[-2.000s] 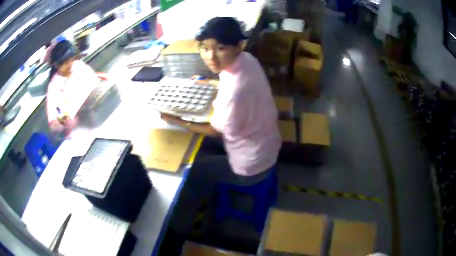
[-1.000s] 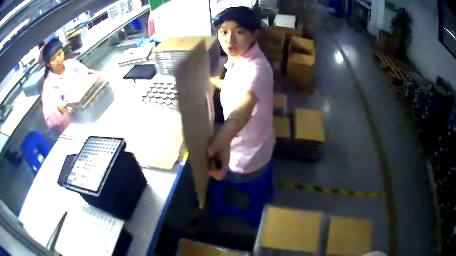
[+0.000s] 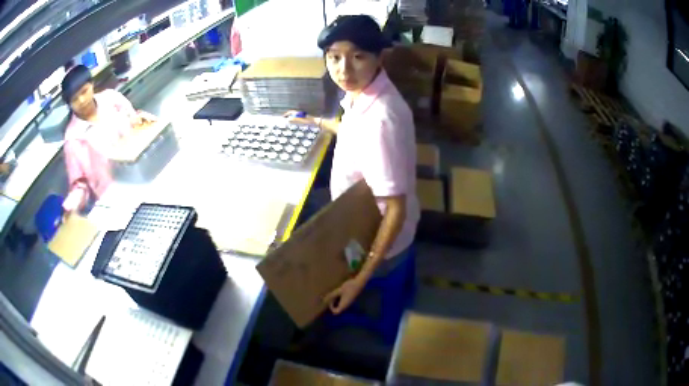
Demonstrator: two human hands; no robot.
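Observation:
No hand of mine can be made out; a small pale blur at the bottom right edge cannot be identified. Nearest in front of me, a stack of black plastic trays (image 3: 185,275) stands on the white bench (image 3: 242,294), topped by a tray with white dots (image 3: 149,245). A white tray with rows of pockets (image 3: 140,348) lies at the bench's near end, with a thin dark stick (image 3: 89,343) beside it. A seated worker (image 3: 378,143) holds a tan cardboard sheet (image 3: 325,252) tilted beside the bench.
A white tray of round parts (image 3: 272,143) and a stack of trays (image 3: 283,87) stand farther along. Another worker (image 3: 102,136) sits across the bench. Tan-topped stacks (image 3: 442,350) stand on the floor at the lower right. A blue stool (image 3: 393,301) is under the nearer worker.
The nearer worker's cardboard sheet went from upright edge-on to tilted, broad side visible, lower beside the bench. The far worker now holds a tan sheet low at the left. My view shifted slightly.

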